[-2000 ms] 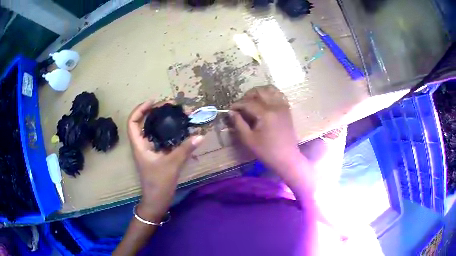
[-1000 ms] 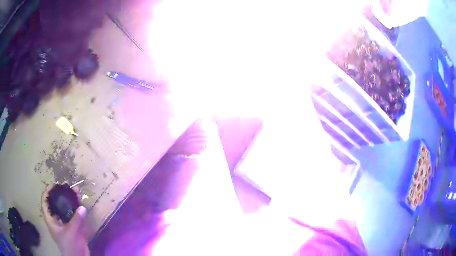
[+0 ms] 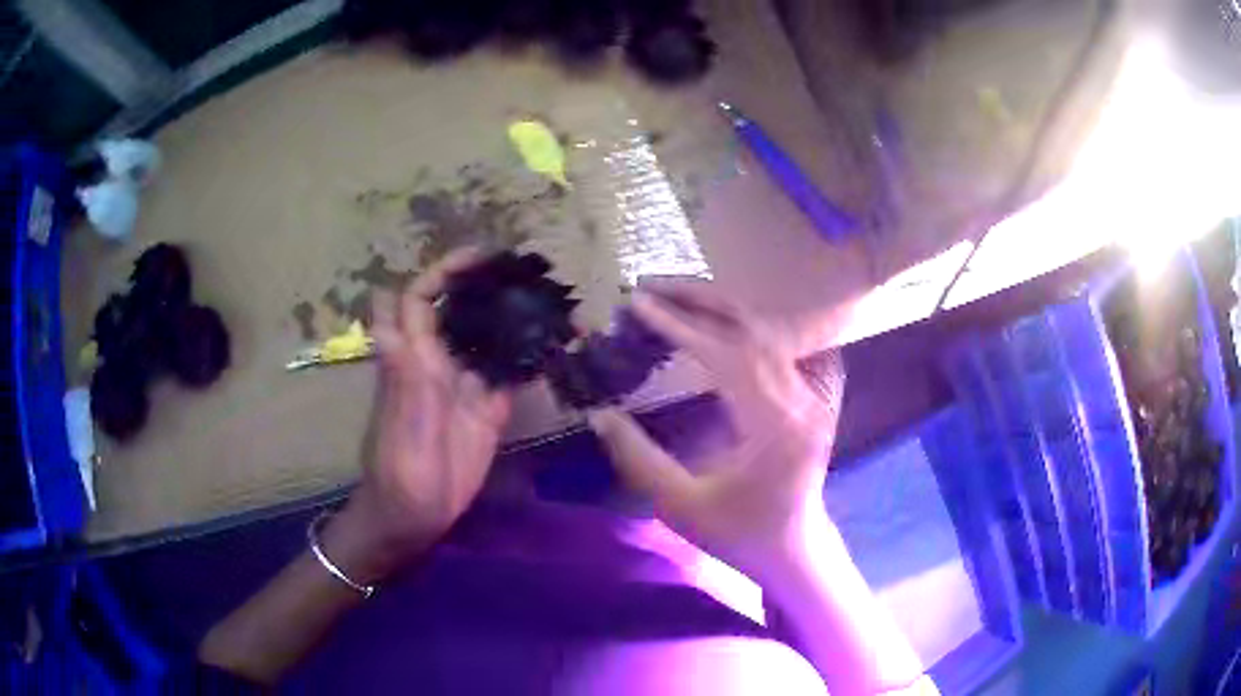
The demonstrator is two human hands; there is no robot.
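Observation:
My left hand (image 3: 436,401) holds a round black part (image 3: 509,317) with a jagged rim, at the middle of the table's near side. My right hand (image 3: 728,415) holds a smaller dark jagged part (image 3: 613,359) between fingers and thumb. The two parts are side by side at their edges; blur hides whether they touch. A small thin tool with a yellow part (image 3: 343,345) lies on the stained board (image 3: 272,449), left of my left hand. No dish shows.
Black balls (image 3: 161,340) cluster at the left beside a blue crate (image 3: 48,354). White bottles (image 3: 112,204) stand behind them. A dark heap (image 3: 544,25) lies at the far edge. A yellow scrap (image 3: 539,150), silvery strip (image 3: 656,218) and blue tool (image 3: 792,177) lie beyond my hands. Blue crates (image 3: 1055,449) are at lower right.
The view swung right and came back. My right hand had a thin white stick and a pale oval holder by the black part; now it holds a second dark part, and the yellow tool lies at left.

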